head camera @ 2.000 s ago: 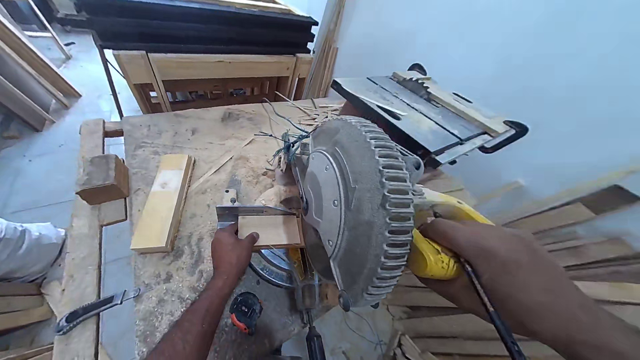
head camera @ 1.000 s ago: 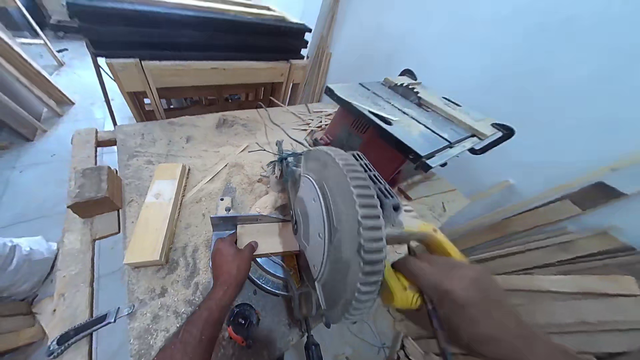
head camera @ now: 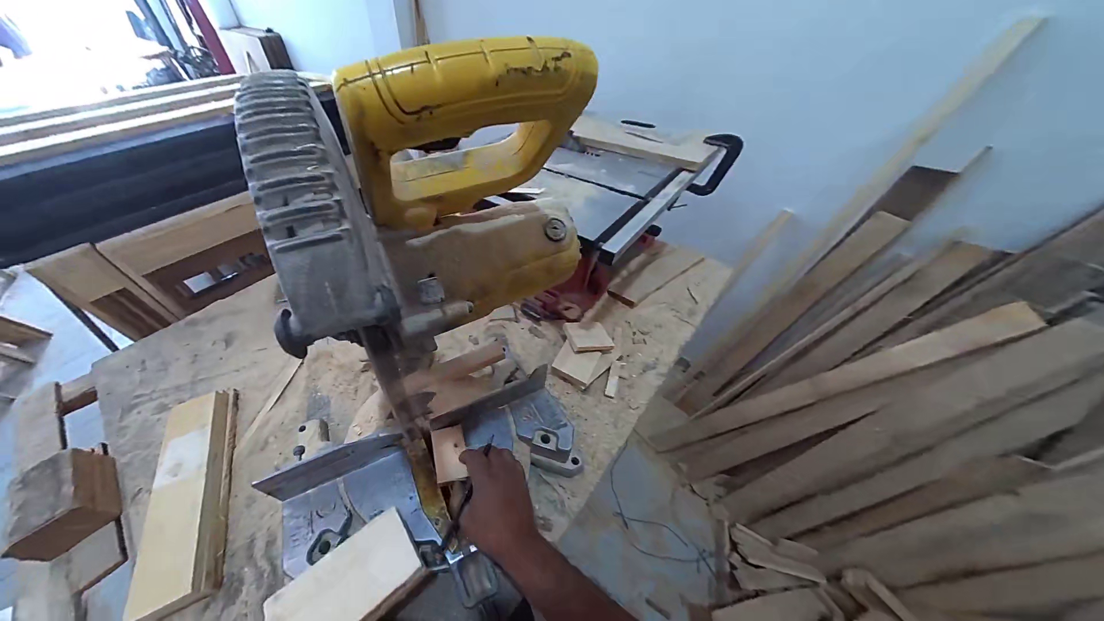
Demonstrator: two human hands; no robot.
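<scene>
A yellow and grey miter saw (head camera: 448, 259) stands with its head raised and its yellow handle free of any hand. At the right fence, my right hand (head camera: 496, 496) holds a small wood offcut (head camera: 448, 453) beside the blade slot, with a thin dark pencil-like stick (head camera: 466, 500) also among its fingers. My left hand is not in view. A pale wooden board (head camera: 349, 573) lies at an angle across the front left of the saw base, its near end cut off by the frame edge. The blade (head camera: 392, 375) is partly hidden by the guard.
Left of the saw lie a long wooden piece (head camera: 177, 500) and a wooden block (head camera: 65, 500). Behind on the bench are a table saw (head camera: 621, 185) and several small offcuts (head camera: 582, 358). Many boards (head camera: 906, 414) lean and lie at the right, beside the wall.
The saw head has gone up. My right hand has let go of the yellow handle and moved to the small offcut at the fence. My left hand has left the view, which has shifted.
</scene>
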